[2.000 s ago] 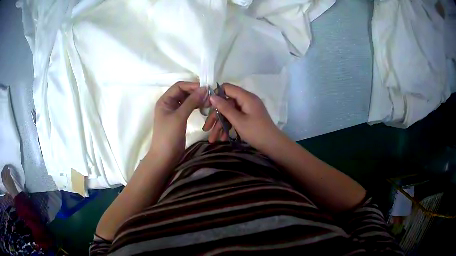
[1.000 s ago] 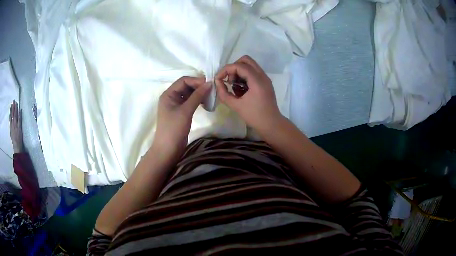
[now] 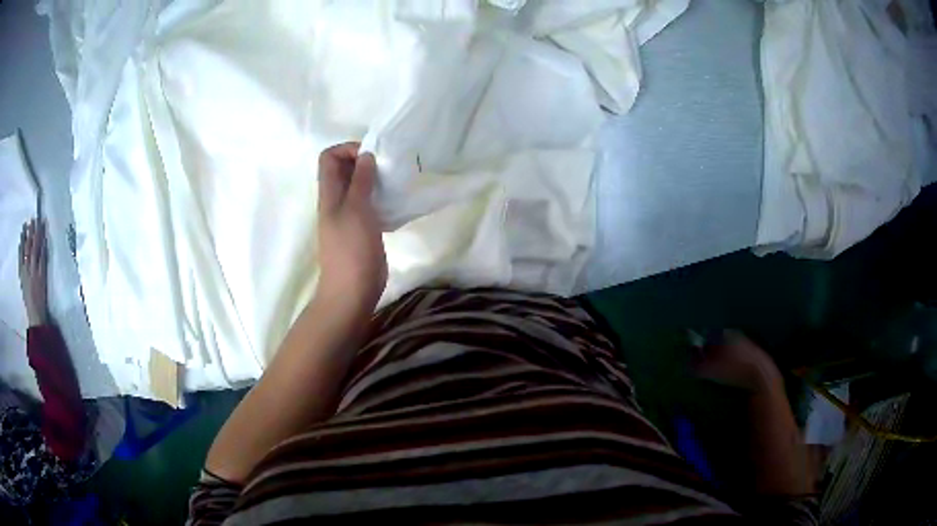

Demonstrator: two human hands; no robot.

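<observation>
The white garment (image 3: 257,134) lies spread in wide folds over the table in front of my body. My left hand (image 3: 349,200) pinches a folded edge of it between thumb and fingers. A small dark thread-like mark (image 3: 419,162) shows on the cloth right of that hand. My right hand (image 3: 735,360) is off the table at the lower right, blurred. A small pale or dark shape shows at its fingertips, too blurred to name, and whether the snips are in the hand cannot be told.
A white garment pile (image 3: 837,134) lies at the table's right. The blue-grey table (image 3: 678,154) shows between. A tan card (image 3: 164,377) sits at the lower left edge. Another person's hand and red sleeve (image 3: 53,396) are at far left. A yellow-framed cart (image 3: 873,421) stands lower right.
My right hand has left the seam and swung out to the lower right, past the table edge. My left hand has moved slightly left, still pinching cloth. The cloth between them has opened out.
</observation>
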